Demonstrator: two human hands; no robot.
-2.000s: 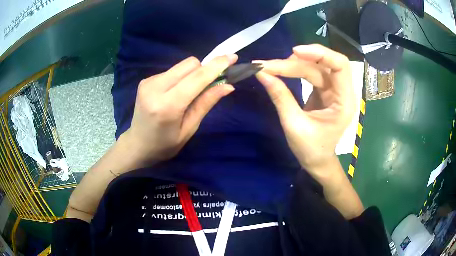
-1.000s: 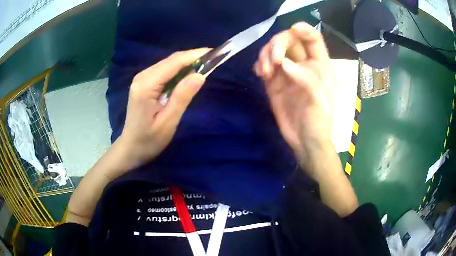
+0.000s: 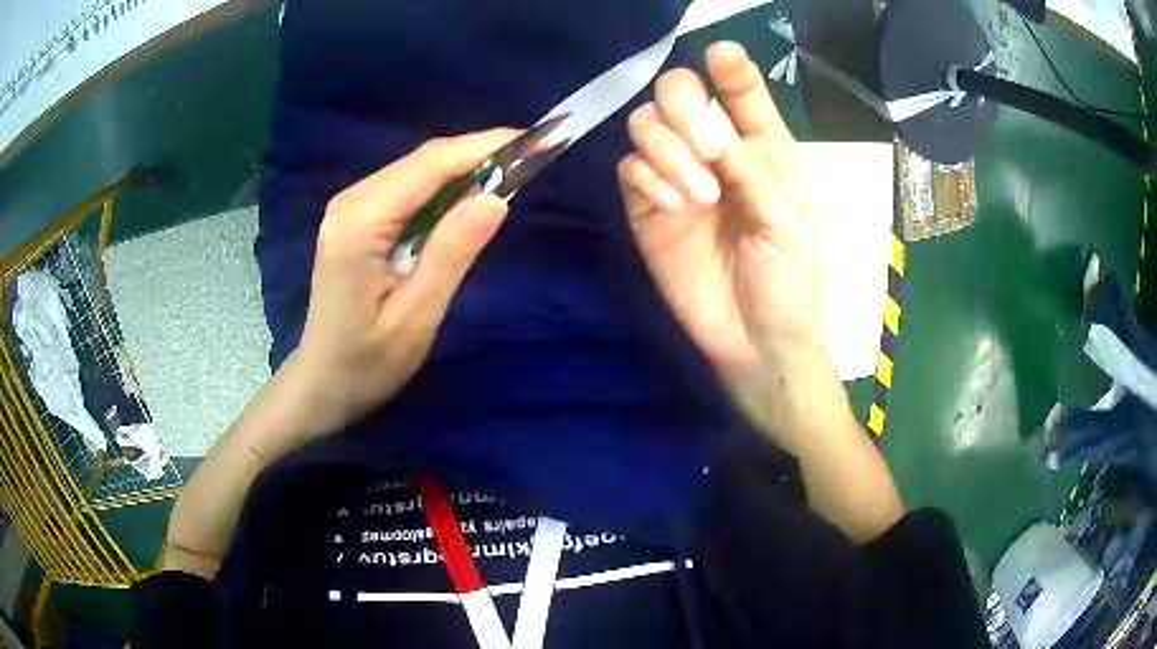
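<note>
My left hand holds the thread snips between thumb and fingers. Their dark blades point up and right and are parted at the tips. The white tape runs down from the upper middle and ends behind or at the blades; whether they touch is unclear. My right hand is raised to the right of the snips, palm showing and fingers curled. I cannot see anything in it. Navy cloth lies over my lap beneath both hands.
A yellow wire basket with white and dark scraps stands at the left beside a pale board. A dark round disc with a bar is at upper right. Yellow-black floor tape and a white bin are at right.
The snips have turned from lying across between both hands to pointing up-right in my left hand, blades parted. My right hand has drawn away from them. Blue and white cloth now shows at the right edge.
</note>
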